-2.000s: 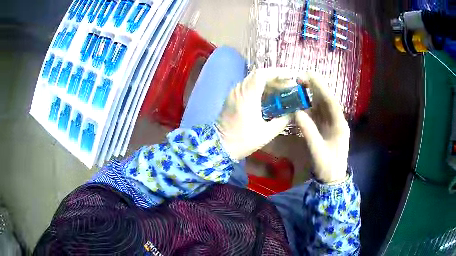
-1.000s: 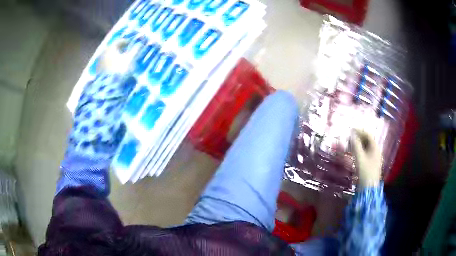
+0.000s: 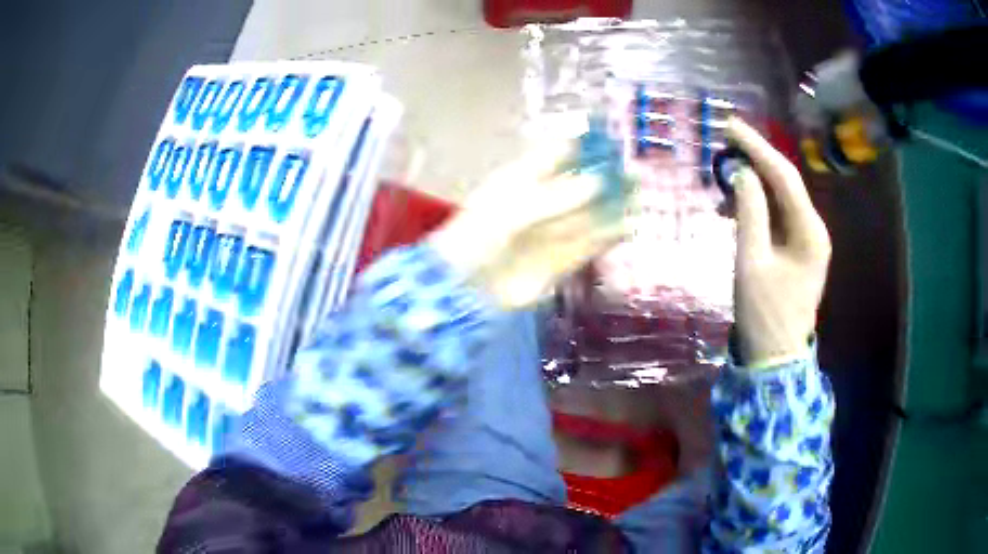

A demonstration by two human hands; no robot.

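My left hand (image 3: 542, 216), gloved and blurred, holds a blue see-through bottle (image 3: 602, 168) above the left part of the clear blister tray (image 3: 650, 352). My right hand (image 3: 782, 243), gloved, has thumb and fingers around a small dark ringed piece (image 3: 728, 173) at the tray's right side. Slim parts with blue ends (image 3: 653, 121) lie in two rows in the tray. The white foam tray (image 3: 121, 363) at left holds rows of blue bottles and lies on a stack of similar trays.
Red plastic stools (image 3: 406, 222) show under the trays, with another red piece (image 3: 558, 9) at the top. A yellow and silver nozzle (image 3: 843, 141) on a black hose (image 3: 932, 70) is at upper right. A green bench (image 3: 948, 325) is at right. My knee is between the trays.
My left hand has come from the foam tray over to the clear tray, now with a blue bottle. My right hand has moved up the tray and now holds a small dark piece. The view has shifted.
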